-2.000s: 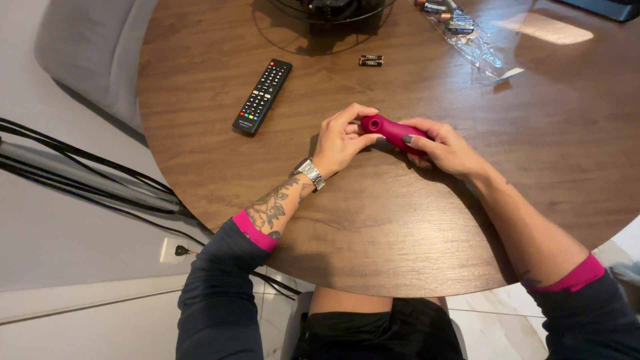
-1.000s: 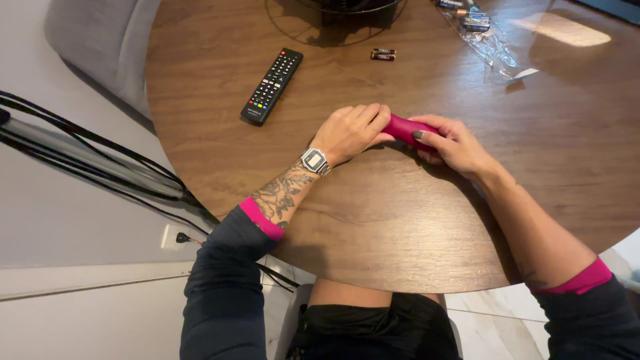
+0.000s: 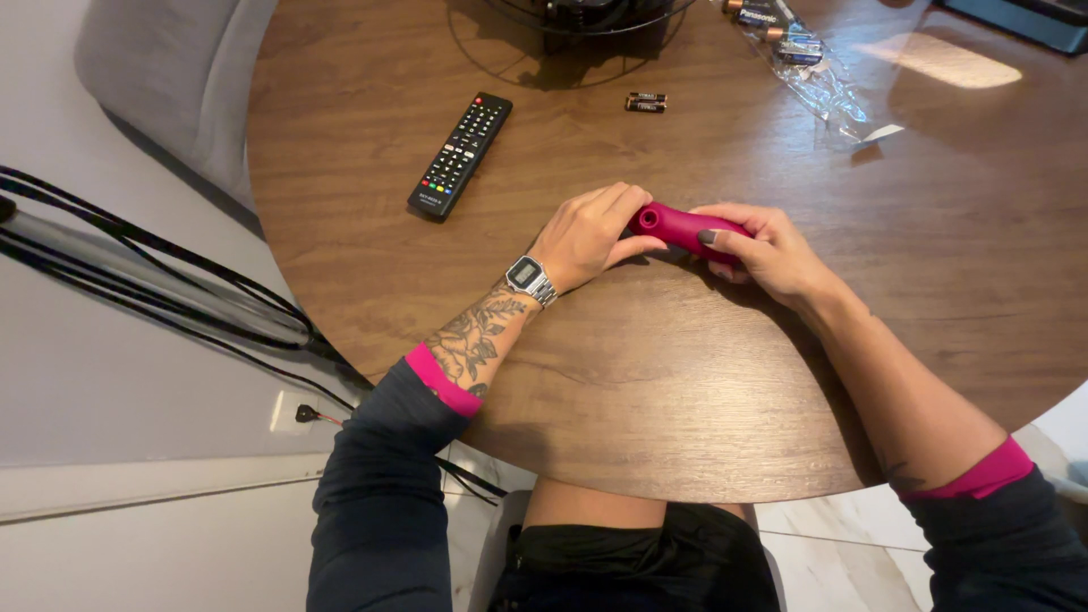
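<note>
A magenta handheld device with a small round opening near one end is held just above the near half of the wooden table. My right hand grips its right part, thumb on top. My left hand is at its left end, fingertips on the rim beside the round opening, thumb below. A black remote control lies to the left, buttons up. Two small black and copper batteries lie side by side beyond the hands. The device's underside is hidden.
Clear plastic packaging with larger batteries lies at the back right. A black wire-rimmed stand is at the back, a dark device in the far right corner. A grey chair stands left; the round table edge is near my lap.
My left hand covered the device's left end one second ago; now the round opening shows again. My right hand has kept its hold.
</note>
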